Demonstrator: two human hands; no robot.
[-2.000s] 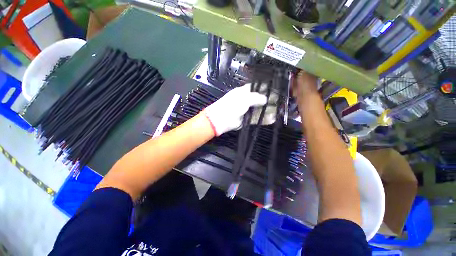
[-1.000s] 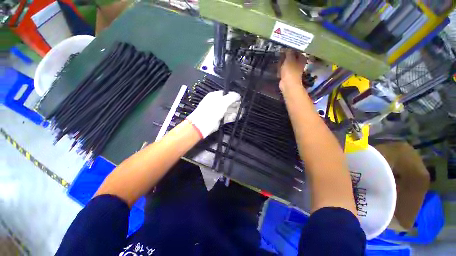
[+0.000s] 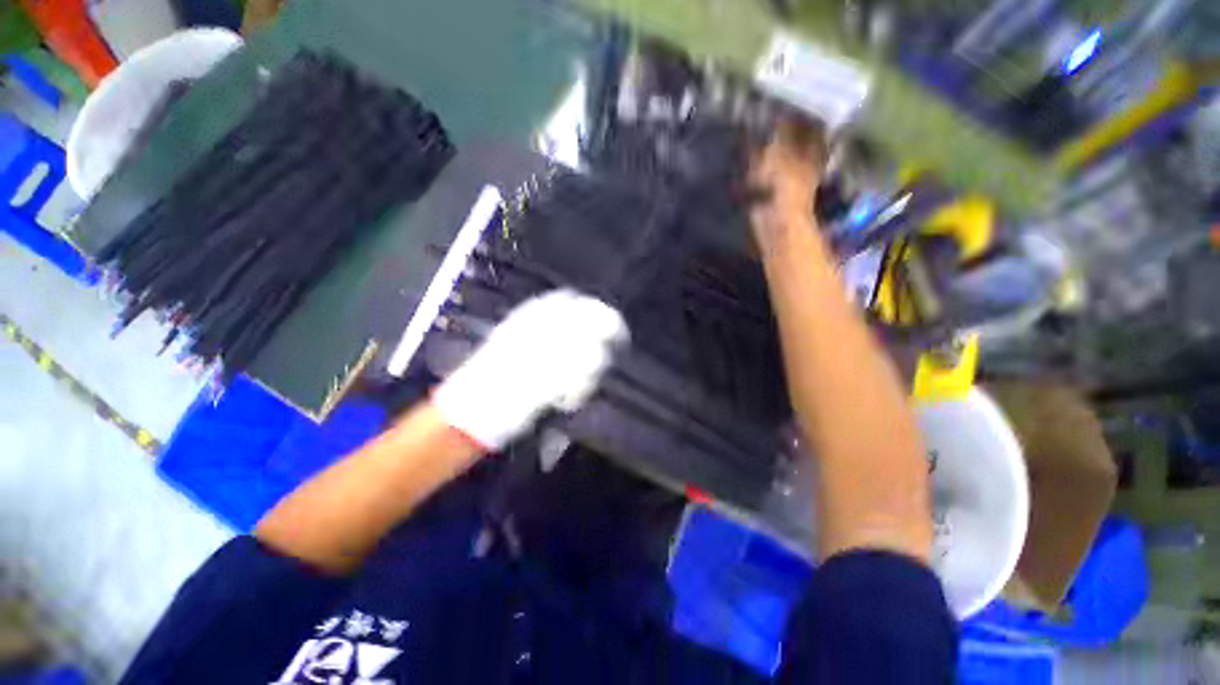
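Observation:
My left hand (image 3: pixel 535 364), in a white knitted glove, is over the front edge of the dark table plate; its fingers look curled, and blur hides whether cables are in it. My bare right hand (image 3: pixel 789 167) reaches under the press beam (image 3: pixel 923 114); its fingers are blurred and what it touches cannot be told. Black cables (image 3: pixel 723 361) lie in rows on the plate between my hands. A silver loading bar (image 3: pixel 448 278) lies at the left ends of the rows. The mould area is blurred and partly hidden by cables.
A thick black cable heap (image 3: pixel 281 201) lies on the green mat (image 3: pixel 442 60) at left. A white bucket (image 3: pixel 983 495) stands at right, another (image 3: pixel 114 114) at far left. Blue crates (image 3: pixel 729 569) sit below the table edge. A cardboard box (image 3: pixel 1070 468) is at right.
My left hand has moved from near the mould down and left toward the table's front edge. My right hand has moved slightly left and up under the beam, and its arm has shifted left.

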